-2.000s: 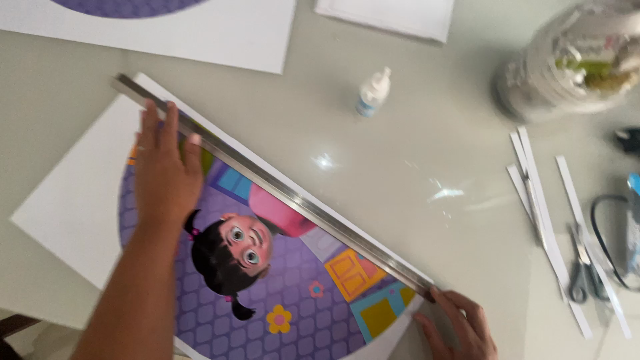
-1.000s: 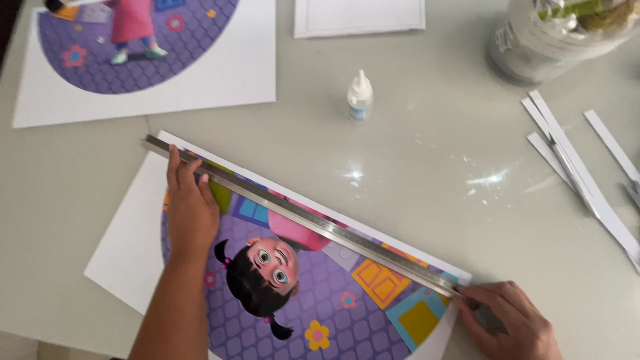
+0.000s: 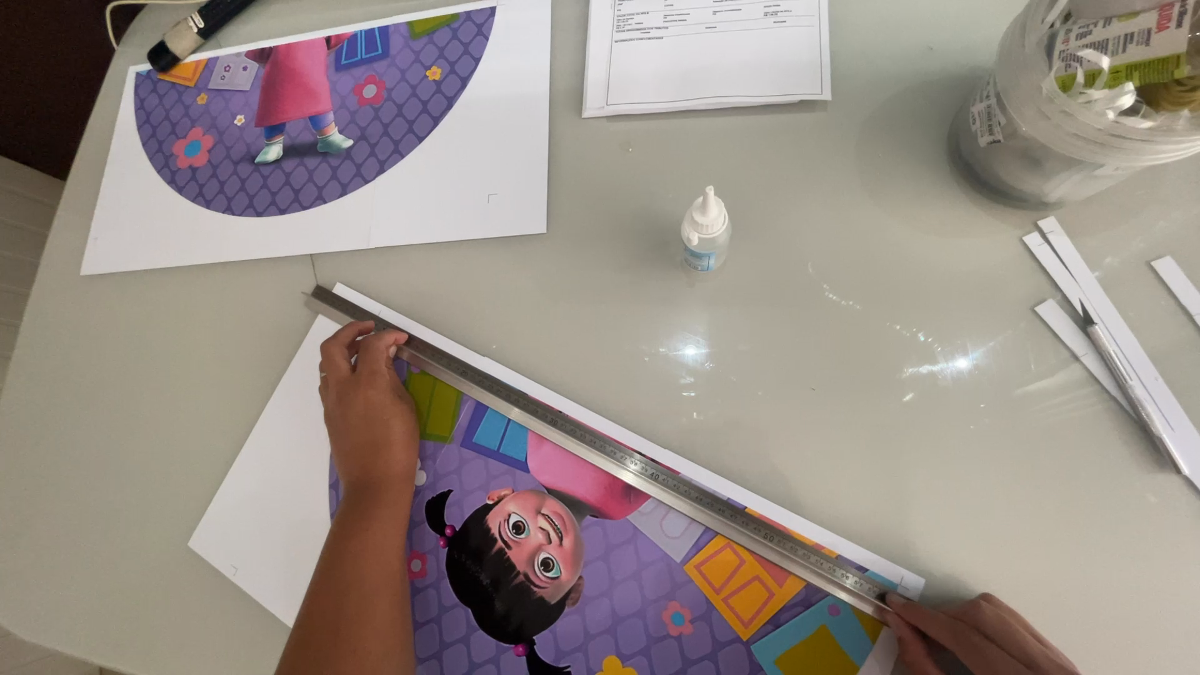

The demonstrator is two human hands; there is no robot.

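Note:
A long steel ruler (image 3: 600, 445) lies diagonally across a printed paper sheet (image 3: 609, 562) showing a cartoon girl on a purple pattern. A narrow white margin of the sheet shows beyond the ruler's far edge. My left hand (image 3: 370, 412) presses on the ruler near its upper-left end, fingertips on the metal. At the lower-right end, my right hand (image 3: 966, 633) has its fingers on the ruler's tip and the sheet's corner; part of this hand is cut off by the frame.
A second printed sheet (image 3: 450, 202) lies upper left, with a dark-handled tool (image 3: 192, 36) on it. Printed white papers (image 3: 717, 56) lie at the top, above a small dropper bottle (image 3: 705, 230). At right are a clear plastic tub (image 3: 1022, 122), paper strips (image 3: 1116, 309) and a craft knife (image 3: 1125, 375).
Both hands remain at the ruler's ends. The right fingers have drawn closer together at its tip. The view has shifted, showing more of the second printed sheet.

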